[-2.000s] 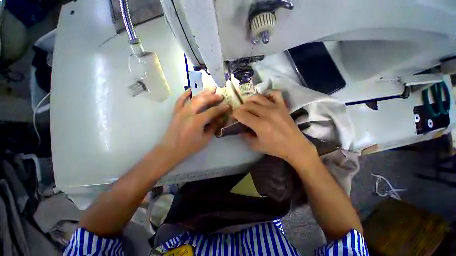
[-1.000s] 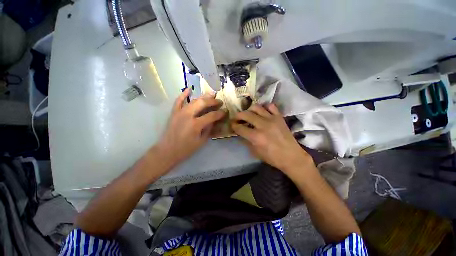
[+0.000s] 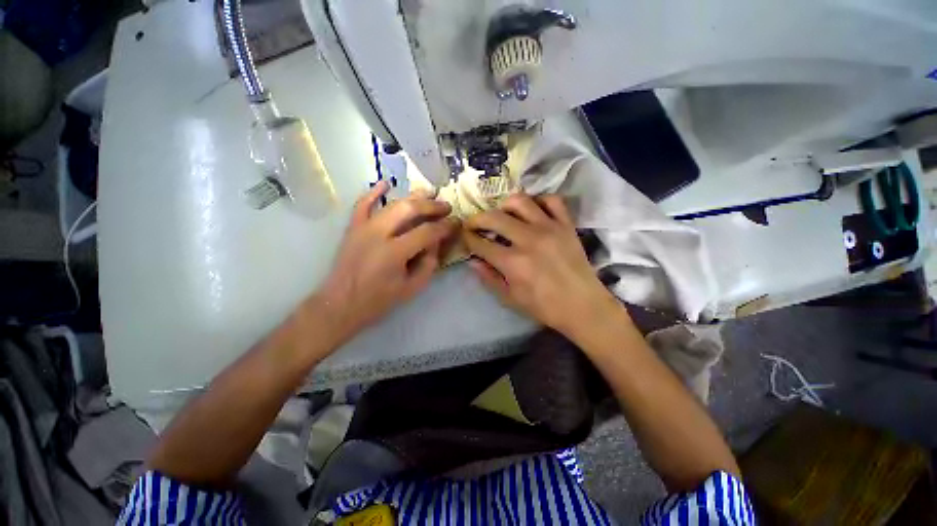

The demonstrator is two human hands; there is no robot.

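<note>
Beige cloth (image 3: 581, 180) lies under the head of the white sewing machine (image 3: 637, 41) and drapes right over the table edge. My left hand (image 3: 385, 252) and my right hand (image 3: 534, 257) hold the cloth's near edge by the fingertips, just in front of the needle area (image 3: 488, 164). The needle tip and the exact fold are hidden by fingers and glare. Dark brown cloth (image 3: 442, 411) with a pale yellow-green triangle (image 3: 500, 401) hangs over my lap, below the table edge.
A gooseneck lamp (image 3: 298, 164) stands left of the needle. A black phone (image 3: 639, 144) lies on the machine bed. Green-handled snips (image 3: 890, 200) are at the right table end. Grey garments (image 3: 46, 431) are heaped at lower left. White thread scraps (image 3: 793, 380) lie on the floor at right.
The small piece of cloth between my fingers shows less and lies flatter than before. My right hand has shifted slightly left and up. The whole view has drifted a little. Both hands keep their hold.
</note>
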